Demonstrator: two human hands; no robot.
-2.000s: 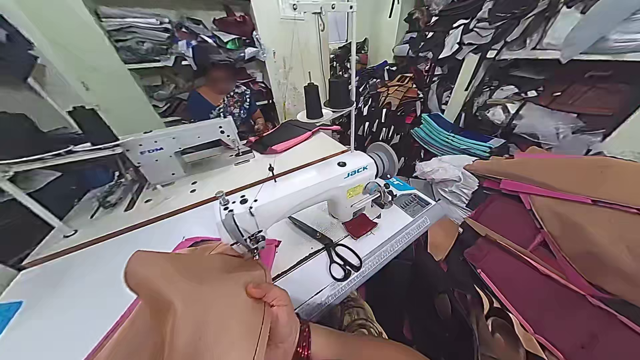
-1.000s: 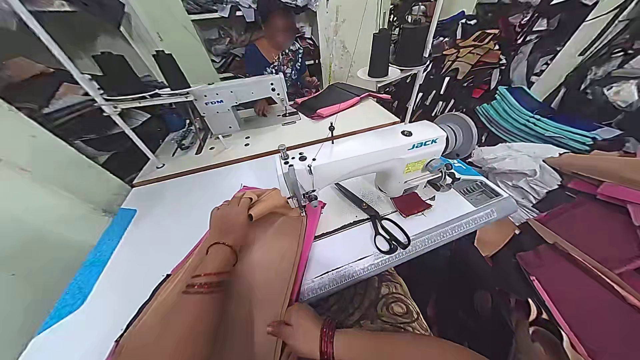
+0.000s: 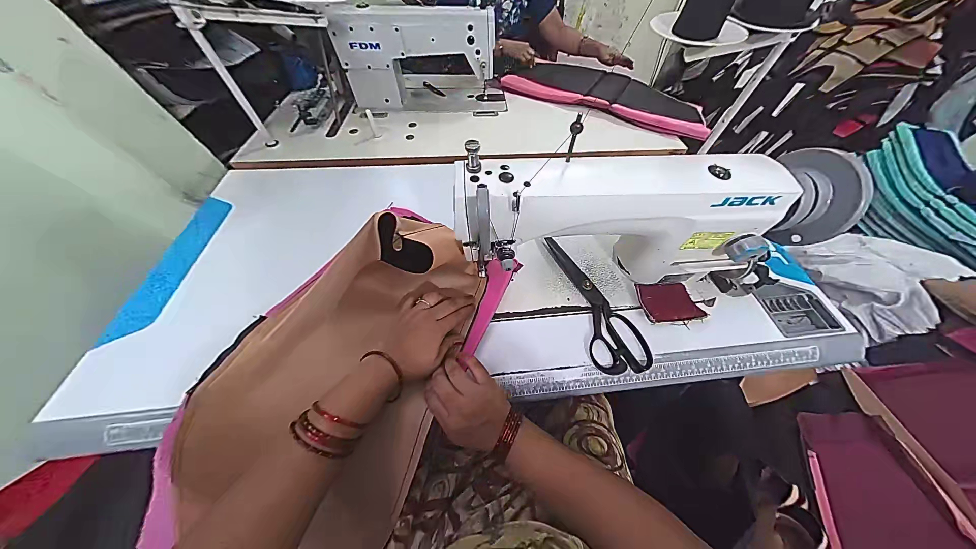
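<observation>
A tan panel (image 3: 305,358) with pink fabric (image 3: 488,305) along its edges lies on the white sewing machine table, its far end at the needle area of the Jack sewing machine (image 3: 610,198). My left hand (image 3: 431,328) rests on the panel near its right edge, fingers bent over the material. Just below and to the right, my right hand (image 3: 467,404) pinches the panel's edge together with the pink strip. Black-handled fabric shears (image 3: 598,305) lie right of the needle, blades pointing away. Beside them is a small maroon fabric scrap (image 3: 671,303).
Behind stands a second sewing machine (image 3: 412,57), where a person's hands (image 3: 602,53) touch a black and pink piece (image 3: 610,95). Thread cones (image 3: 701,19) stand at the back right. Teal stacked pieces (image 3: 915,191), white cloth (image 3: 862,282) and maroon panels (image 3: 877,480) lie at the right.
My left hand has moved down the panel, close to my right hand. The panel's far end, bunched at the needle a second ago, now lies flatter with a curled black flap. The view has moved closer.
</observation>
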